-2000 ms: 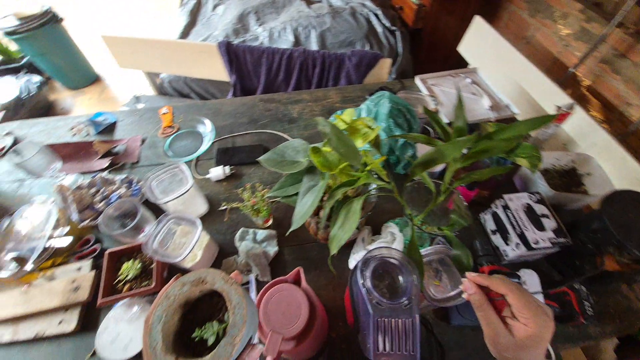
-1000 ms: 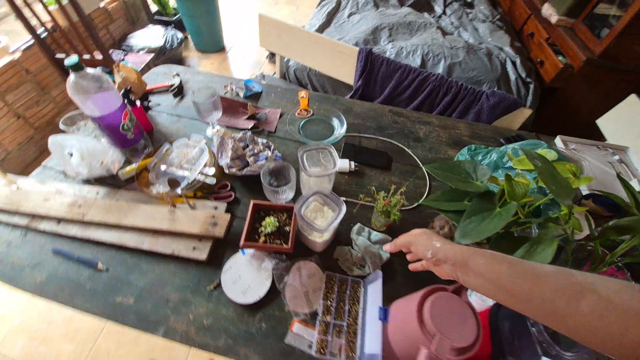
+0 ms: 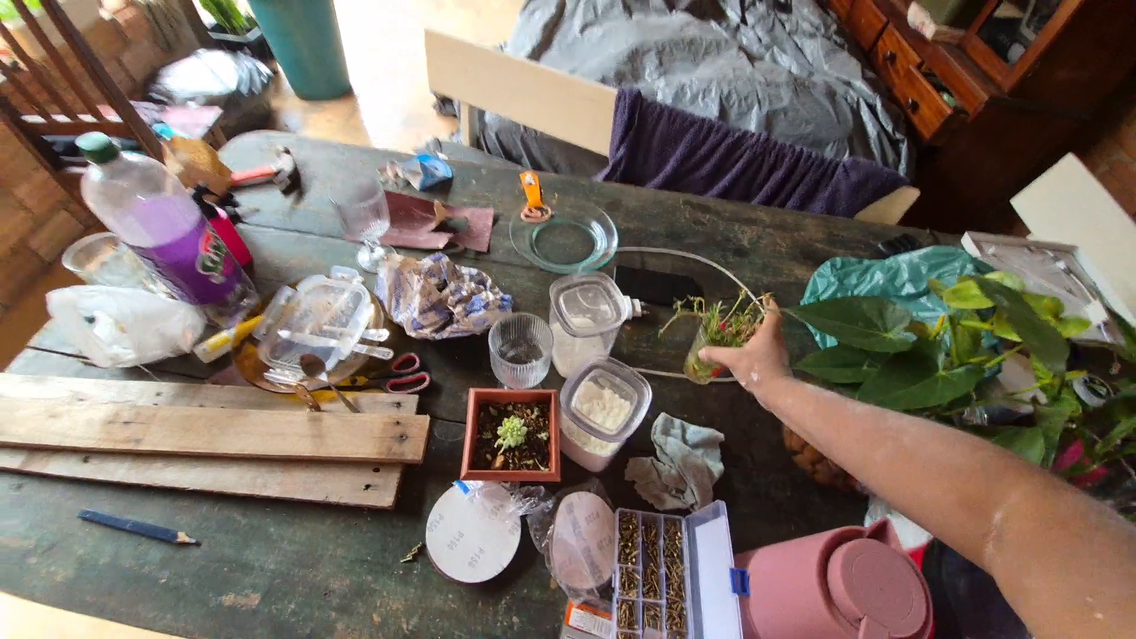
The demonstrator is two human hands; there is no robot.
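Note:
My right hand reaches in from the right, its thumb and fingers around a small glass holding a leafy sprig with small red flowers. Just left of it stand two lidded plastic containers, one behind the other, both with white contents. A crumpled grey-green cloth lies nearer the camera, below the glass. Behind the glass are a black phone and a white cable. To the right of my hand spread the large leaves of a potted plant. My left hand is out of view.
Around lie a square succulent pot, a ribbed glass, an open screw organizer, a pink thermal jug, sanding discs, wooden boards, scissors, a hammer, a plastic bottle and a glass plate.
The view has swung left. My right hand was by the clear container on the right, then near the cloth; now it has moved to the small glass of flowers and taken hold of it.

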